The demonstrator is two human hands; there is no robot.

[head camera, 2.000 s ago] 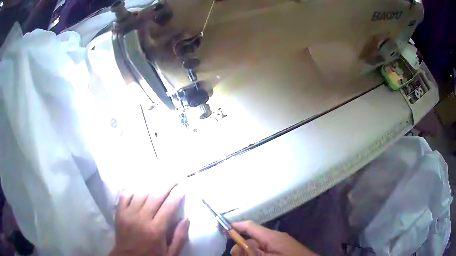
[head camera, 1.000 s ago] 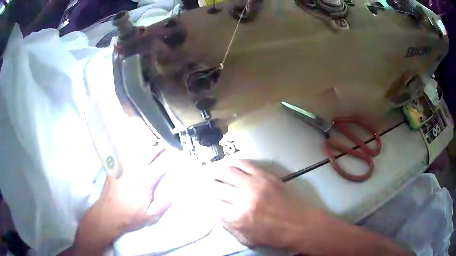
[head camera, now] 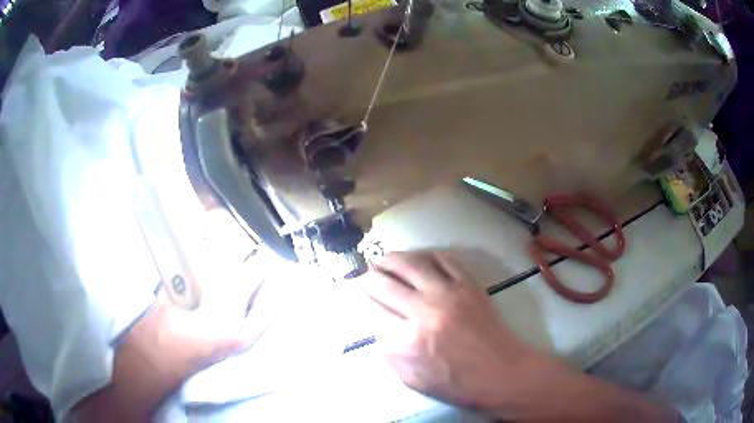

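Observation:
White fabric (head camera: 281,384) lies under the needle area, badly overexposed, and bunches up at the left. A short dark strip (head camera: 360,344) shows between my hands; I cannot tell if it is trim or the bed seam. My left hand (head camera: 178,339) lies on the fabric at the lower left, its fingers washed out by glare. My right hand (head camera: 446,330) lies palm down on the fabric, right of and below the presser foot area (head camera: 351,260). Its fingers point at the needle; thumb and fingertips are not clear. Whether either hand pinches the cloth is hidden.
Scissors with orange-red handles (head camera: 570,285) lie on the bed right of my right hand, blades pointing up-left. The machine head (head camera: 496,107) spans the top. A white rounded bar (head camera: 161,240) stands left of the needle. A bobbin tray (head camera: 713,216) is at the right end.
Two seconds ago my right hand held the scissors at the front edge; they now lie on the bed. Both hands moved up to the needle area. Since one second ago, the left hand shifted slightly down-left.

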